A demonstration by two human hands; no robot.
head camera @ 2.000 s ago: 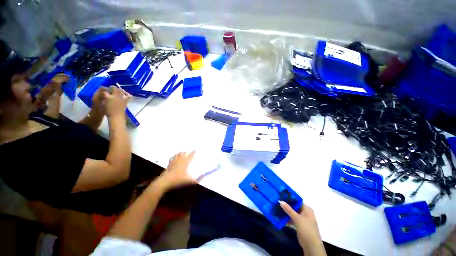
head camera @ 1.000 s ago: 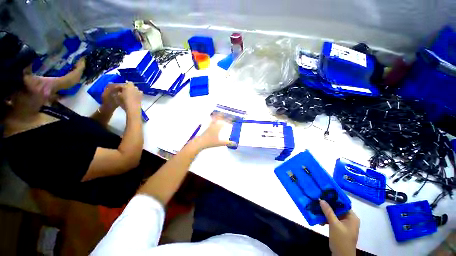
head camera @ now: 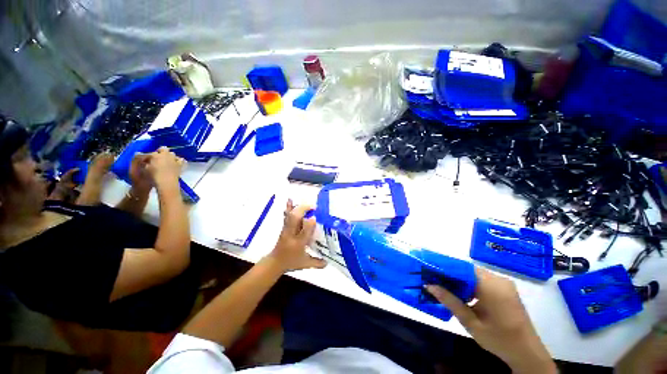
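My right hand (head camera: 494,314) holds a blue blister tray (head camera: 406,270) tilted, thumb over the black coiled cable in it. My left hand (head camera: 296,237) grips a printed card sleeve (head camera: 333,245), white with blue edges, which meets the tray's left end; whether the tray has entered it I cannot tell. Behind them a sleeve stack (head camera: 362,201) stands on the table. A flat white pack with a blue edge (head camera: 249,218) lies left of my left hand. Two blue trays with black cables, one nearer (head camera: 512,248) and one further right (head camera: 601,298), lie on the table.
A large black cable pile (head camera: 537,164) is at right rear, with blue tray stacks (head camera: 479,80) behind it. A clear plastic bag (head camera: 358,95) and red can (head camera: 313,69) are at the rear. A dark flat bar (head camera: 313,174) lies behind the sleeves. Another person (head camera: 95,252) works at left.
My left hand has taken hold of a card sleeve from beside the stack. My right hand has brought the tray up and left to meet it. A white pack now lies plainly at left.
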